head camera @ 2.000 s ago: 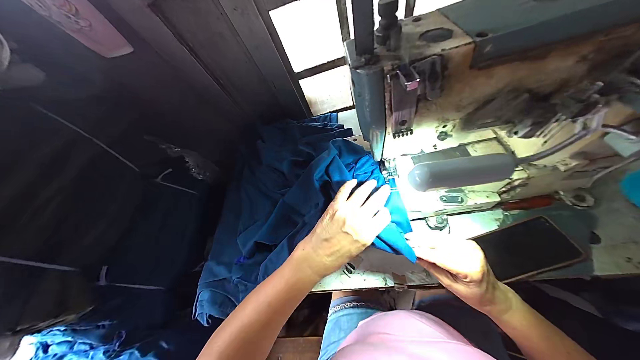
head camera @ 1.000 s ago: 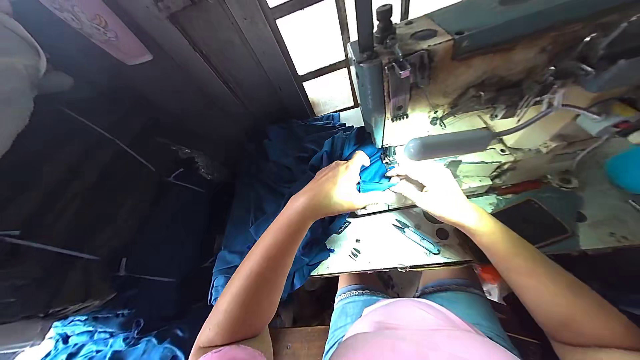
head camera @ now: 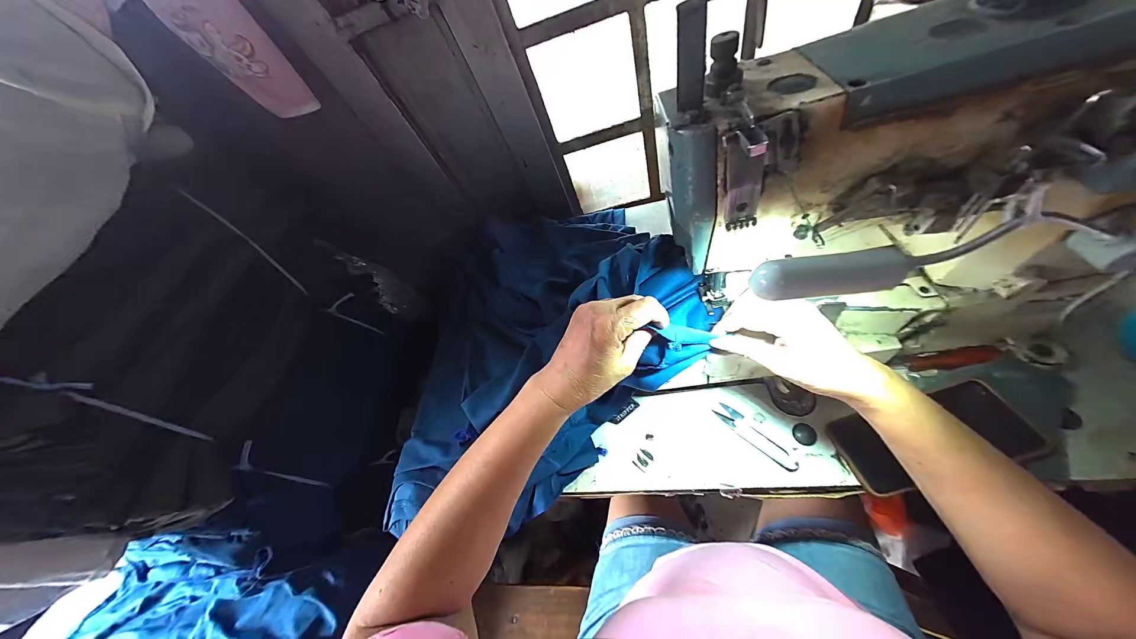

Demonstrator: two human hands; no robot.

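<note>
Blue fabric (head camera: 532, 311) lies bunched over the left part of the sewing machine's bed and hangs off its front edge. My left hand (head camera: 608, 346) grips a fold of it between thumb and fingers. To the right, my right hand (head camera: 790, 342) pinches the same piece, which is stretched between both hands. Just beyond the fabric is the needle area of the industrial sewing machine (head camera: 714, 288), partly hidden by cloth. A grey lamp (head camera: 834, 272) lights this spot from above my right hand. Thread snips (head camera: 754, 437) rest on the machine bed, in front of my right hand.
A dark smartphone (head camera: 994, 426) lies under my right forearm, near a red-handled tool (head camera: 954, 358). Dark bundles tied with pale strips (head camera: 257, 240) fill the left side. More blue cloth (head camera: 195, 595) is heaped at lower left. A barred window (head camera: 595, 80) stands behind the machine.
The fabric edge that lay flat toward the front two seconds ago is now gathered between my hands. My left hand has drawn back from the needle area since one second ago.
</note>
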